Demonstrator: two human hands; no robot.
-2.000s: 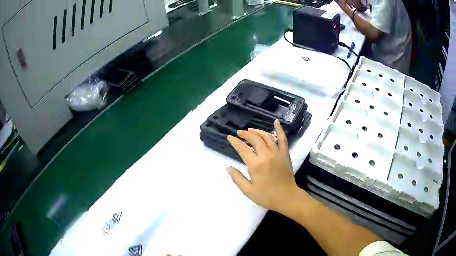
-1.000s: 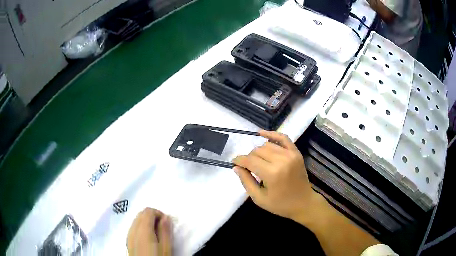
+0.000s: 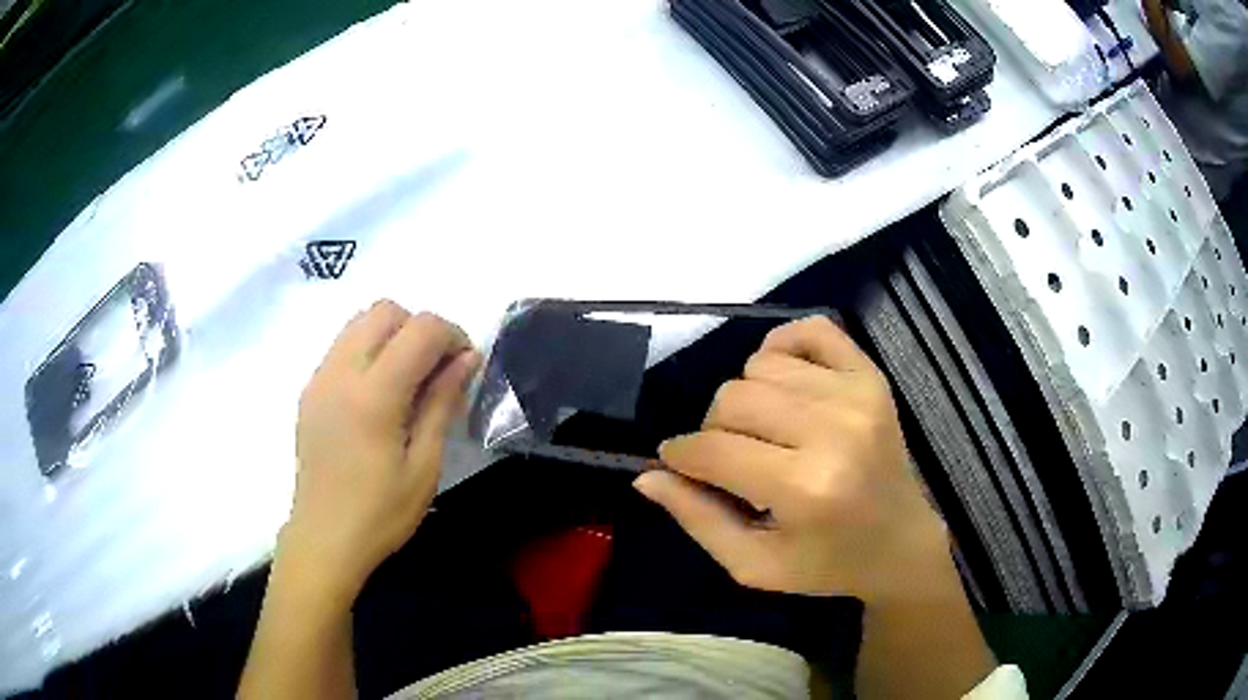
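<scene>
My right hand (image 3: 808, 472) holds a black phone middle frame (image 3: 589, 369) by its open end, near the table's front edge. The frame's camera end shows plastic glare and wrinkles, so a clear plastic bag (image 3: 504, 410) covers at least that end. My left hand (image 3: 383, 424) pinches the bag at the frame's left end. A bagged frame (image 3: 103, 367) lies on the white sheet at the far left. Poly bags with printed triangle marks (image 3: 329, 259) lie on the sheet behind my left hand.
Stacks of unbagged frames (image 3: 821, 82) stand at the back right. A blister tray (image 3: 1095, 274) tops a tall stack at the right. A white foam packet (image 3: 1047, 41) lies beyond the frames. A person's arm shows at the top right. The green surface (image 3: 151, 82) runs at the upper left.
The frame has moved from above the white sheet to the front edge, and its camera end is now in plastic. My left hand has come up to it. The view has tilted down.
</scene>
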